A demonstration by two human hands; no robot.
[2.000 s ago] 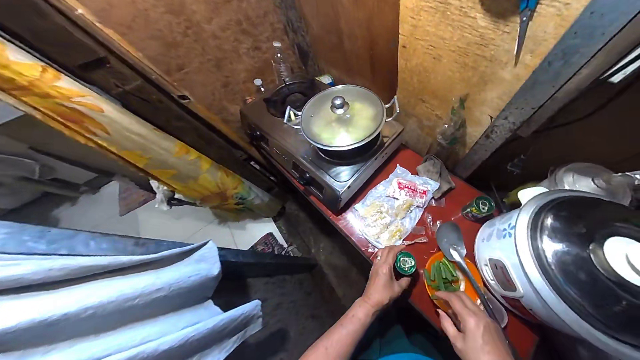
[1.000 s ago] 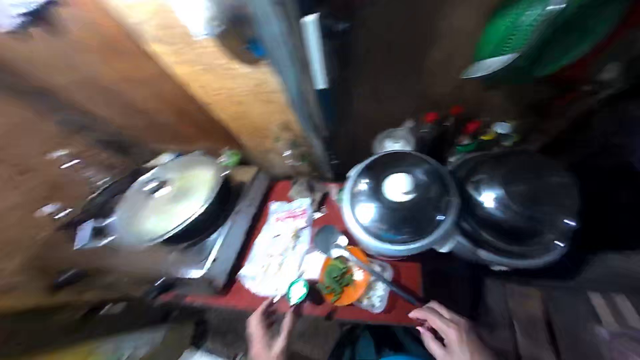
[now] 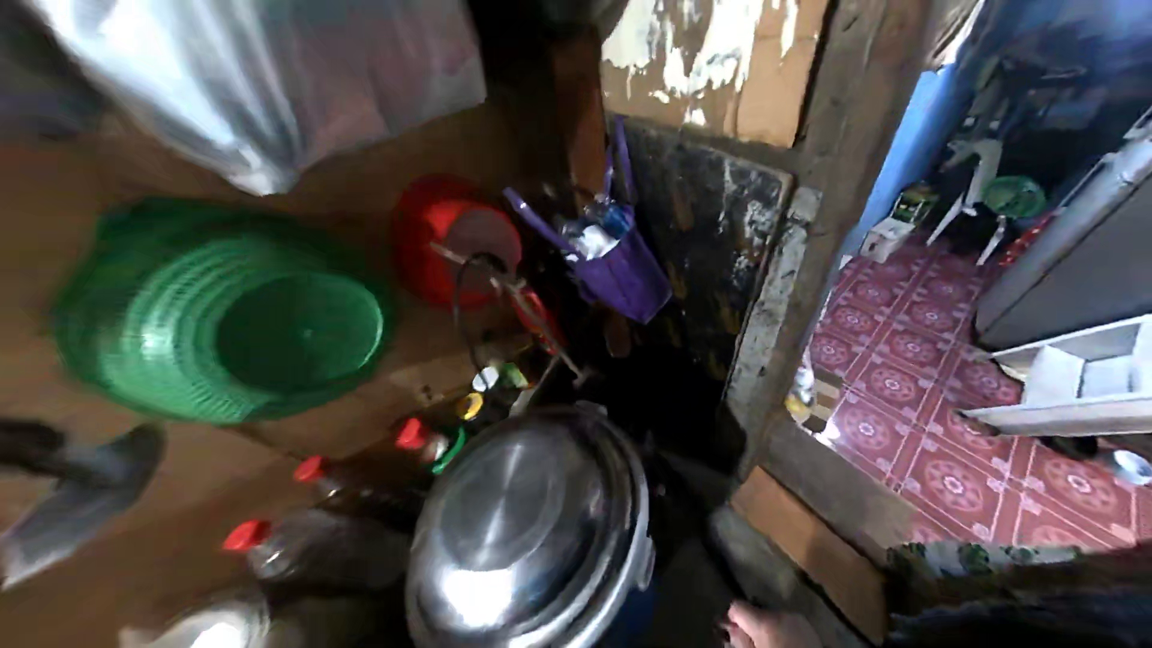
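Only part of my right hand (image 3: 769, 625) shows, at the bottom edge right of centre; most of it is cut off, and whether it holds anything is not visible. Up and to the left of it stands a large round metal pot with a shiny domed lid (image 3: 531, 531). Bottles with red caps (image 3: 310, 468) are lined up left of the pot. My left hand is out of view.
A green plastic basket (image 3: 135, 315), a red plastic container (image 3: 414, 234) and a purple bag (image 3: 630, 270) hang by the wall. A wooden post (image 3: 810, 243) borders a doorway onto a patterned tiled floor (image 3: 900, 387).
The view has swung far to the right, away from the stove and the red table. Both hands were by the orange bowl and the green-capped container earlier; the left hand has left the view.
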